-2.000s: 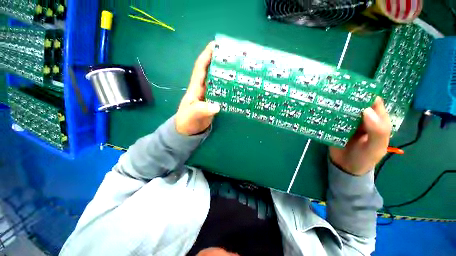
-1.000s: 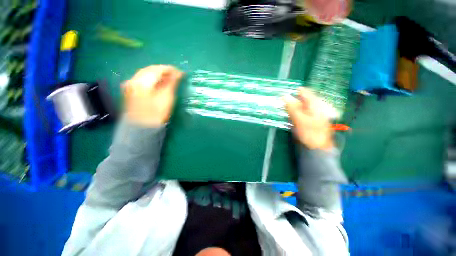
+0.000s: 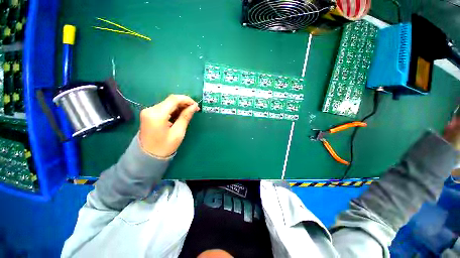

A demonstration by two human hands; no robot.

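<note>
A green PCB panel (image 3: 252,91) lies flat on the green bench mat in front of me. My left hand (image 3: 166,123) is just left of the panel, thumb and forefinger pinched on the thin solder wire (image 3: 132,102). The wire runs left towards the silver solder spool (image 3: 87,110). My right hand (image 3: 453,132) is far out at the right edge, blurred and partly cut off; whether it holds anything cannot be told.
Orange-handled flush cutters (image 3: 337,140) lie right of the panel. A second PCB panel (image 3: 350,70) lies beside the blue soldering station (image 3: 392,60). A fume fan (image 3: 282,14) and tape roll (image 3: 353,7) are at the top. A blue bin (image 3: 38,101) stands at left, yellow strips (image 3: 123,32) nearby.
The PCB panel, earlier held in both hands, now lies on the mat. My left hand has let go of it and pinches solder wire. My right hand has moved far right, uncovering the cutters.
</note>
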